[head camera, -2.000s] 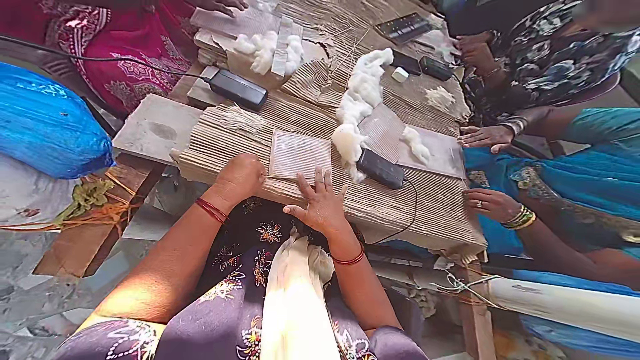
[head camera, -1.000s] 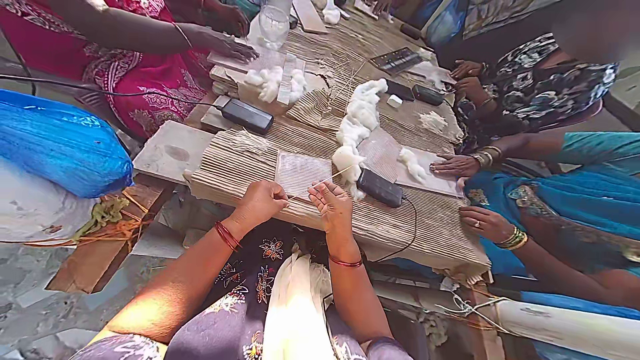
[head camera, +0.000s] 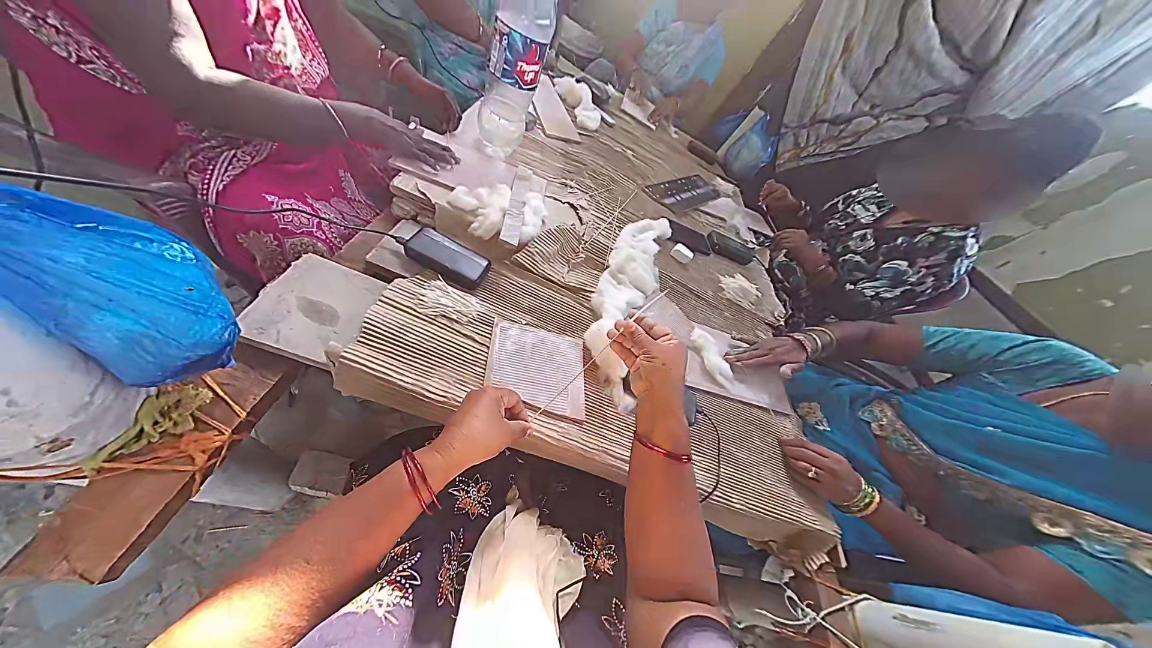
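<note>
My left hand (head camera: 486, 421) pinches the lower end of a thin pale stick (head camera: 576, 373), above the front edge of the corrugated cardboard. Near its upper end, my right hand (head camera: 650, 355) holds the same stick between thumb and fingers, beside a long strip of white cotton (head camera: 627, 270). The stick slants up to the right, with its tip past my right fingers. Below and between my hands lies a square ribbed board (head camera: 537, 367). A small bundle of thin pale strands (head camera: 441, 300) rests on the cardboard behind my left hand.
Corrugated cardboard (head camera: 405, 360) covers the table. A black cased device (head camera: 445, 256) with a cable lies at left, a plastic bottle (head camera: 513, 81) behind. Co-workers' hands rest on boards at left and right. A blue plastic bag (head camera: 117, 279) stands far left; a dark tray (head camera: 681, 192) lies farther back.
Two seconds ago my right hand lay spread by the ribbed board, with no stick visible; now both hands hold a stick. Since one second ago my hands have moved apart along it. The view has tilted up.
</note>
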